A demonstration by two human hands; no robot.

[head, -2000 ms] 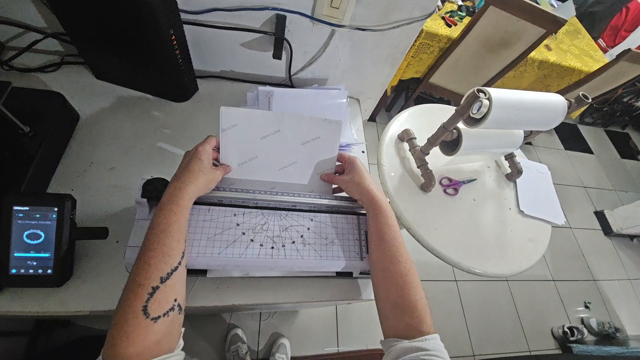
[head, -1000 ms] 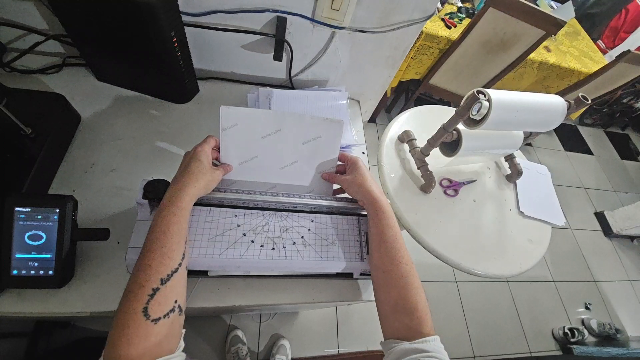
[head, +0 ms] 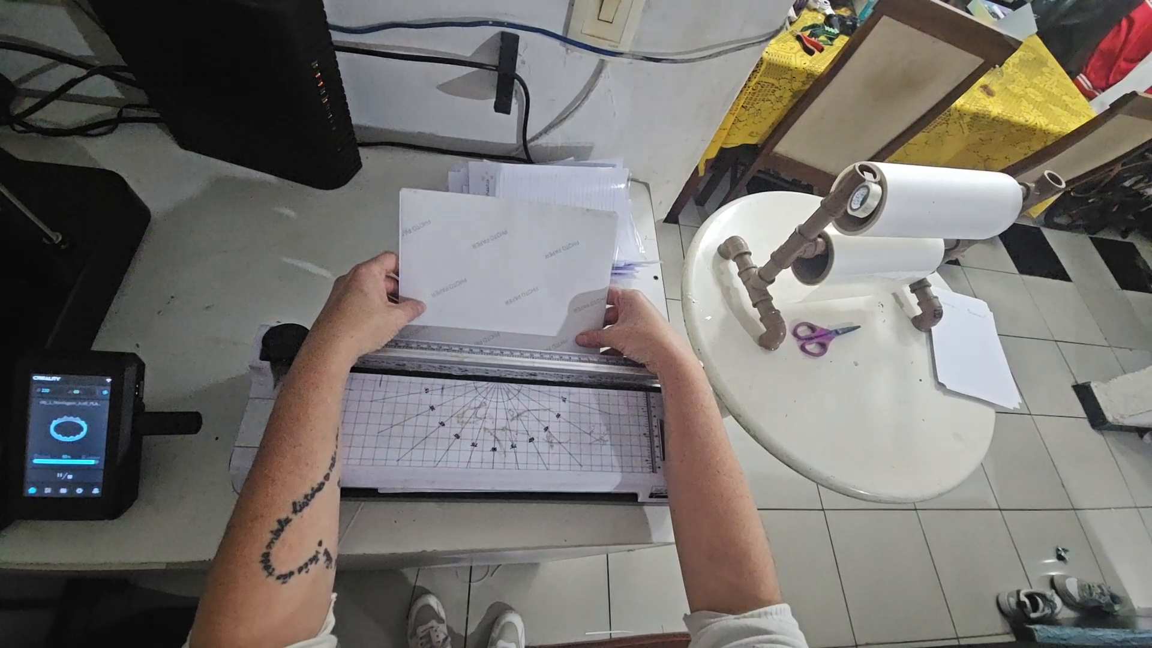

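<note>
Sheets of photo paper (head: 508,261), printed side toward the camera, stand over the far side of a paper trimmer (head: 504,432) with a gridded white bed. My left hand (head: 364,306) pinches their lower left edge between thumb and fingers. At the lower right corner, my right hand (head: 634,328) grips them, thumb in front. The lower edge of the sheets lies just beyond the trimmer's metal rail (head: 522,364), which carries a ruler scale. Behind the sheets lies a stack of papers (head: 562,184), partly hidden.
A black device with a lit screen (head: 67,430) is at the left. A black case (head: 243,81) stands by the wall, near cables. On a round white table (head: 864,441) at the right are purple scissors (head: 819,337), paper rolls (head: 949,200) on a pipe stand and a paper stack (head: 976,351).
</note>
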